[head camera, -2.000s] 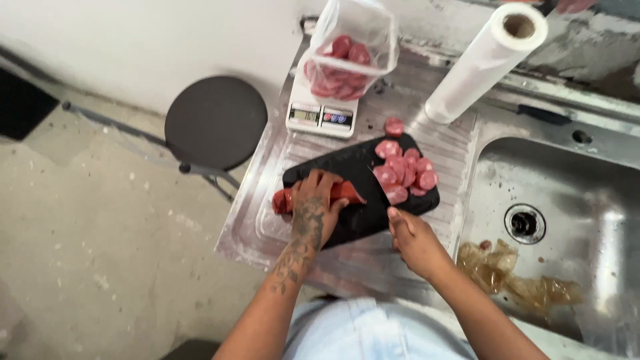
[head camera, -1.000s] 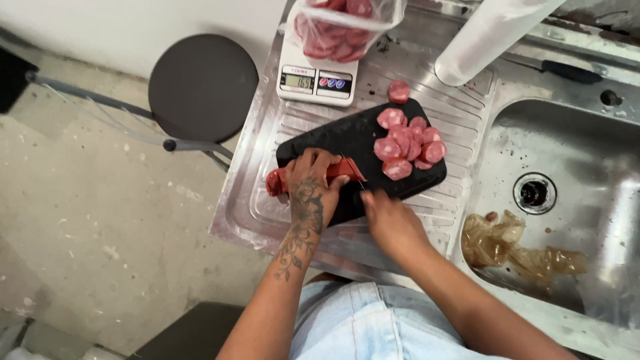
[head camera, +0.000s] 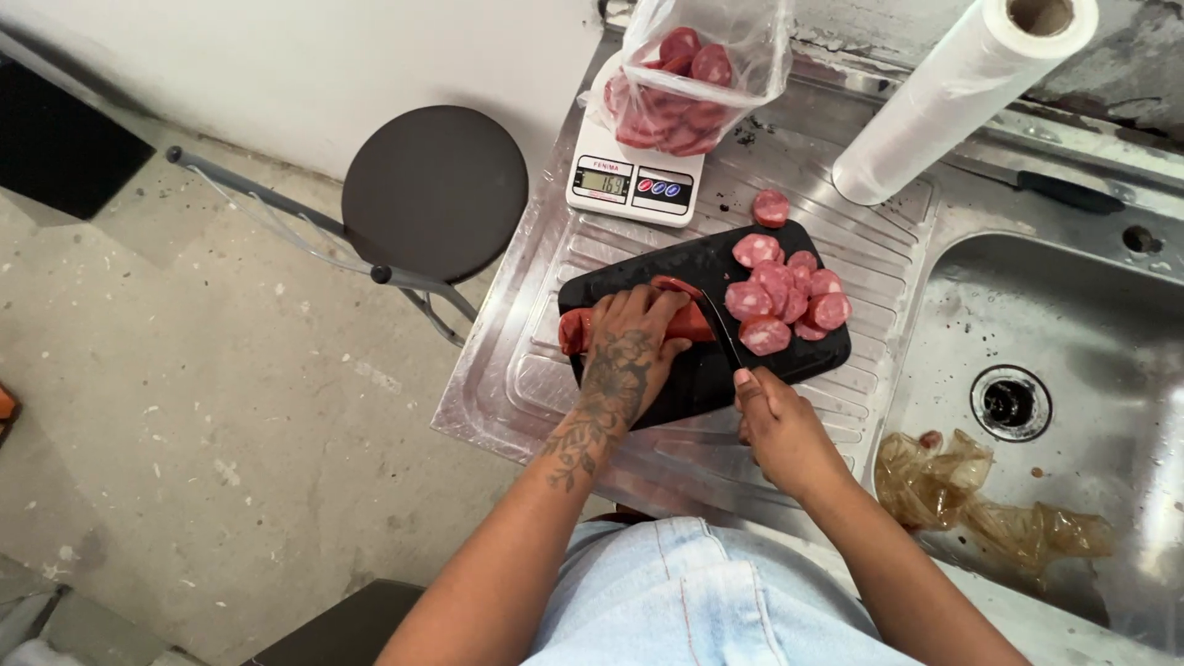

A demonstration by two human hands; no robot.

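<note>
My left hand (head camera: 638, 347) presses a red sausage (head camera: 692, 324) onto a black cutting board (head camera: 675, 388). In my right hand (head camera: 772, 421) is a knife (head camera: 723, 331), its blade against the sausage's right end. Sausage slices (head camera: 782, 291) lie in a pile on the board's right part, and one more slice (head camera: 770, 208) rests at its top edge. Behind the board stands a white digital kitchen scale (head camera: 636, 180), bearing an open clear plastic bag (head camera: 758, 69) with many slices inside.
A roll of clear plastic bags (head camera: 943, 102) stands upright on the steel drainboard (head camera: 536, 370). Right of it lies a black-handled knife (head camera: 1068, 191). The sink (head camera: 1091, 351) holds brownish casing-like film (head camera: 953, 490). A round black stool (head camera: 435, 194) is at left.
My right hand and knife have stayed close to the sausage's right end since one second ago. Two seconds ago the knife hand was slightly farther right of the sausage.
</note>
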